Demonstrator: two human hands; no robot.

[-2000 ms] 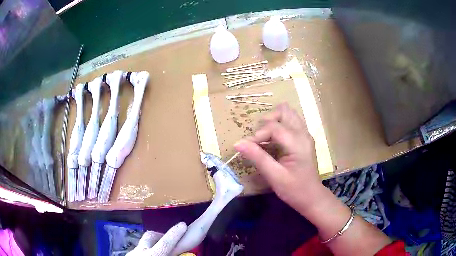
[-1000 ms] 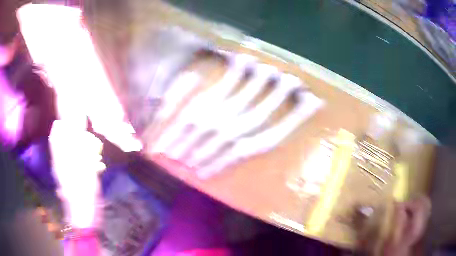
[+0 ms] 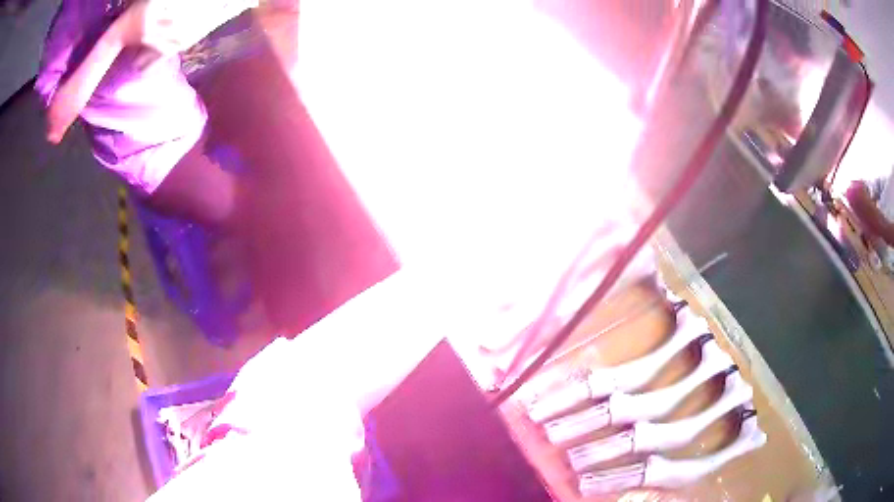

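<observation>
Several white moulded limb parts (image 3: 659, 404) lie side by side in a row on the brown bench cover (image 3: 799, 431) at the lower right. Their ribbed ends point to the lower left and their knobbed ends, with dark bands, to the upper right. A glaring white arm-like shape reaches from the bottom left towards the centre. It appears to be my left arm and left hand (image 3: 397, 309), but glare hides the fingers and anything they hold. My right hand is out of the picture.
A very bright light area (image 3: 471, 127) fills the upper centre. A dark red cable (image 3: 637, 240) curves across. A green conveyor (image 3: 774, 265) runs at right. A person's arm (image 3: 88, 88) shows upper left. A purple crate (image 3: 152, 426) is below; striped tape (image 3: 128, 314) marks the floor.
The view has swung left. The swabs, bottles and my right hand have left the picture, and the row now shows at lower right. The white arm shape now reaches towards the centre.
</observation>
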